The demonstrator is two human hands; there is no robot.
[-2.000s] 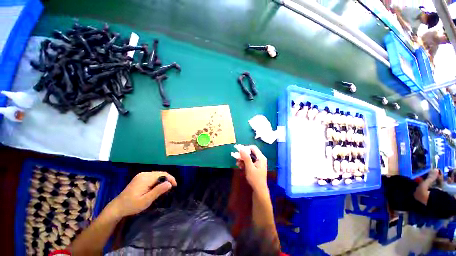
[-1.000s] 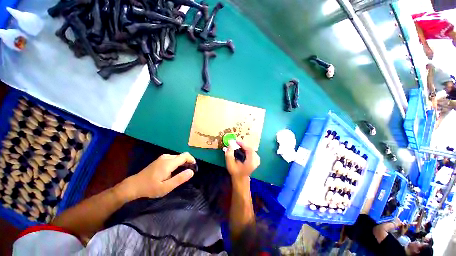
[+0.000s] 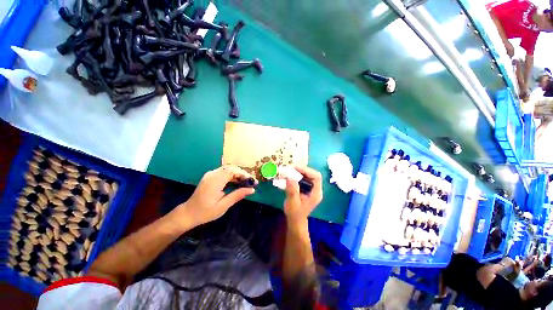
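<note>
My left hand holds a small black part between thumb and fingers at the lower edge of the cardboard pad. My right hand holds a white piece at its fingertips, beside the small bright green round on the pad. A dark part also shows in my right hand; its full shape is hidden by the fingers. The two hands are close together, with a small gap between them. Brown spots lie around the green round.
A heap of black moulded parts lies at upper left, near two white cone-nosed bottles. A crumpled white tissue sits beside the right blue tray. A packed crate is lower left. A conveyor runs behind; people are at right.
My left hand has moved right and up to the pad with its black part. My right hand's white piece has moved from the green round to just right of it. The view has shifted slightly.
</note>
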